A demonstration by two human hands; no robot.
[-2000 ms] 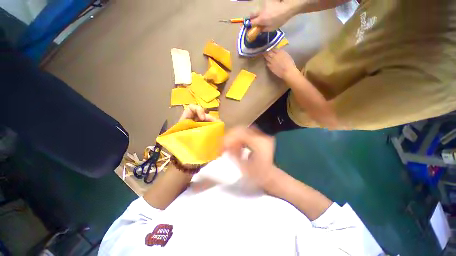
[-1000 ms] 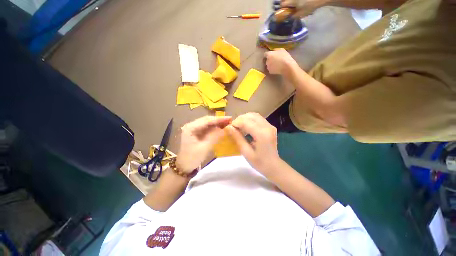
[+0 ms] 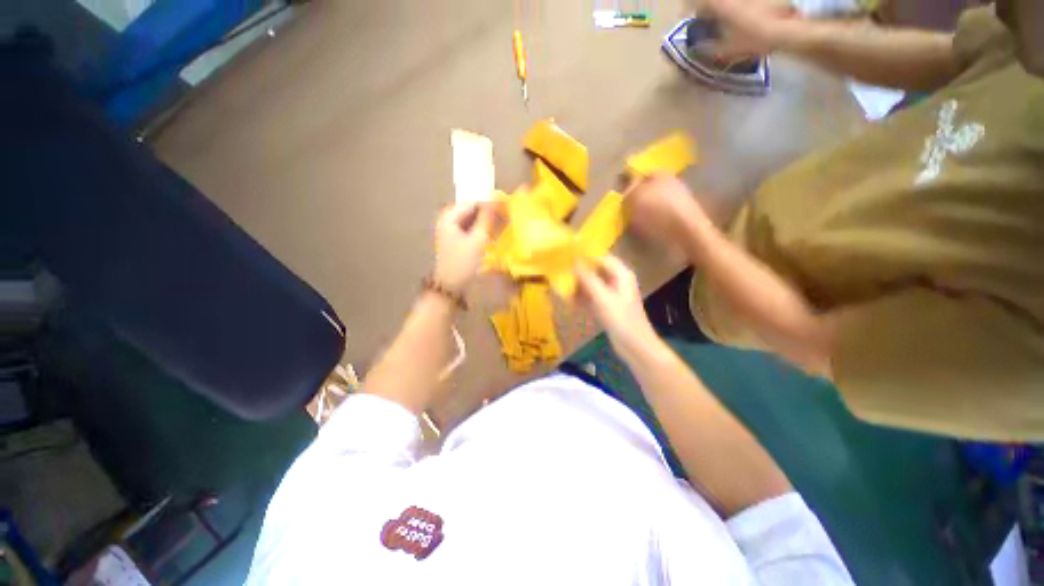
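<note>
My left hand (image 3: 464, 246) is at the lower end of a cream piece (image 3: 472, 166) on the brown table, left of the yellow pile; the frame does not show if it grips anything. My right hand (image 3: 613, 292) pinches the near edge of a blurred yellow piece (image 3: 550, 248) over the pile. Other yellow pieces (image 3: 558, 152) lie behind it. Several narrow yellow pieces (image 3: 527, 326) lie nearer me, between my forearms. The scissors are not visible.
Another person's hand (image 3: 664, 206) holds a yellow piece (image 3: 662, 155) at the right; their other hand is by the iron (image 3: 718, 63). An orange-handled tool (image 3: 520, 57) and a green one (image 3: 622, 20) lie at the back. The black padded board (image 3: 183, 275) is left, trimmings (image 3: 334, 389) beside it.
My hands have parted from the piece held near my body and reached forward to the pile. The view has shifted. The other person's hand has lifted a yellow piece away from the iron.
</note>
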